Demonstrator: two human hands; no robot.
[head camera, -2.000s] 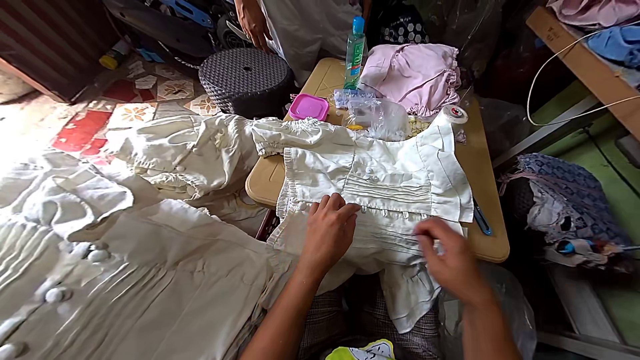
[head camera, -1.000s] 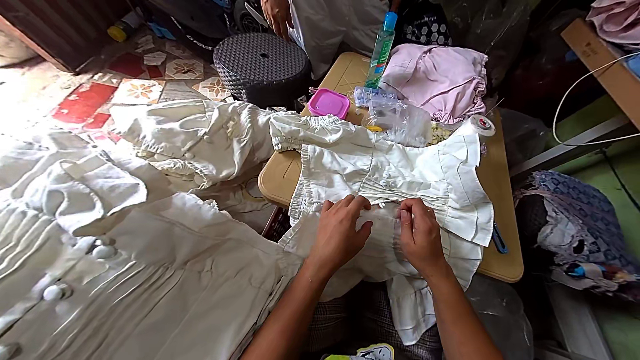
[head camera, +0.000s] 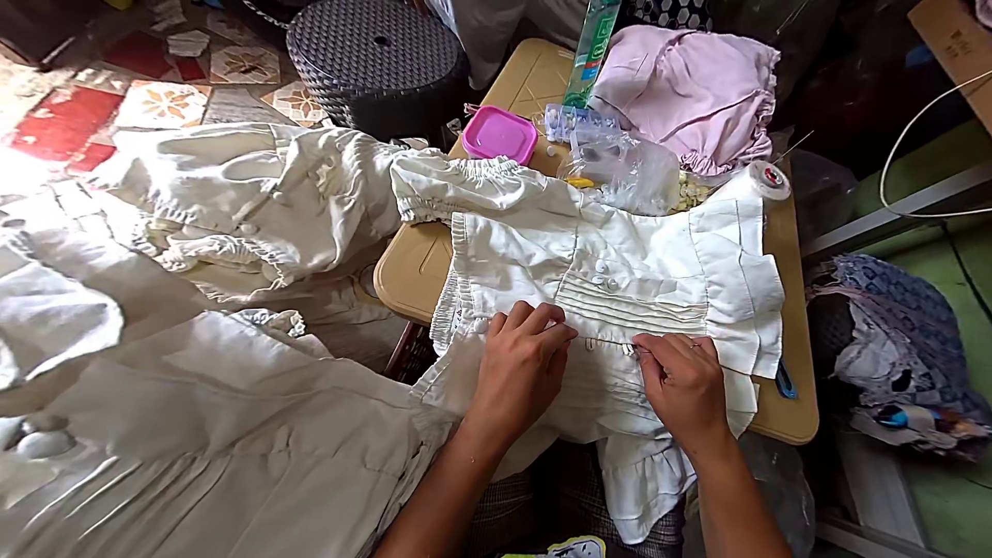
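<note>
A small white garment (head camera: 504, 256) with pleats, ruffles and fabric loops lies over the tan table. Covered buttons (head camera: 603, 277) show above its pleats. My left hand (head camera: 527, 353) rests at the pleated edge, its fingertips pinching or pressing the cloth; which one is not plain. To its right, my right hand (head camera: 686, 380) has thumb and index finger closed on the edge beside the loops. Whether a needle is between those fingers cannot be told. A white thread spool (head camera: 759, 182) lies above the garment, near its ruffled side.
Around the tan table (head camera: 415, 267) are a pink lidded box (head camera: 500, 136), a plastic bag (head camera: 624, 170), a green bottle (head camera: 593, 54) and pink cloth (head camera: 686, 93). More white garments (head camera: 232, 194) spread leftward. A black woven stool (head camera: 376, 62) stands behind. A blue-handled tool (head camera: 786, 381) lies at the right edge.
My right hand has come from the garment's lower right to its pleated edge, near the left hand, and now sits slightly farther from it than one second ago. The view has moved closer.
</note>
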